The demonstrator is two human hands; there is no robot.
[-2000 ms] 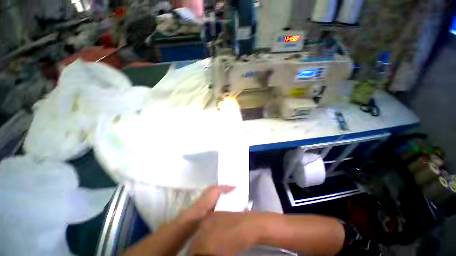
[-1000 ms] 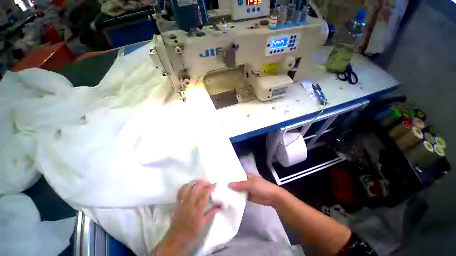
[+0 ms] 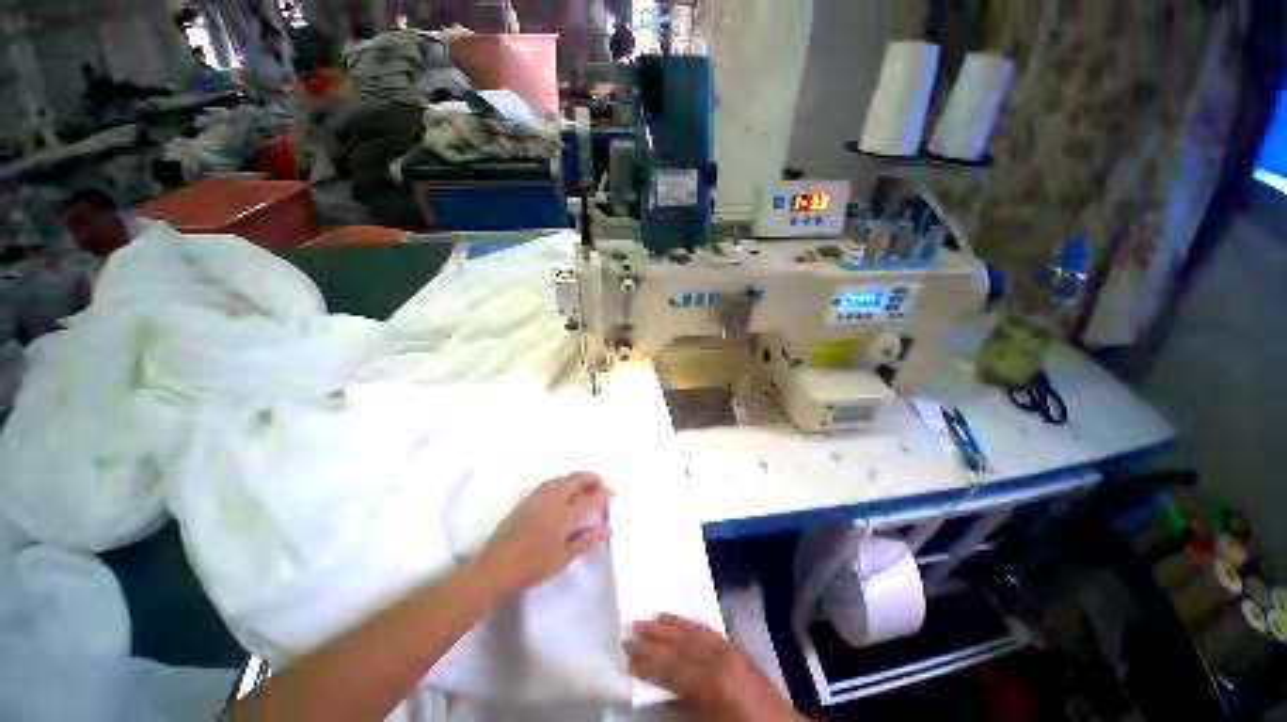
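White fabric lies in a big soft heap left of the needle and down toward my lap. Its folded band runs as a flat strip from the presser foot toward me. My left hand is on the fabric at the band's left side, fingers bent, with some cloth at the fingertips. My right hand is lower, on the band near its right edge, thumb side on the cloth; its lower part is cut off by the bottom edge. The sewing machine stands behind the band.
Snips, dark scissors and a bottle are on the table at right. A white roll hangs below. Thread cones stand behind. A metal rail is at lower left. A person is at far left.
My left hand has moved up along the band toward the needle. My right hand has moved down and lies flatter on the cloth. The view has tilted up.
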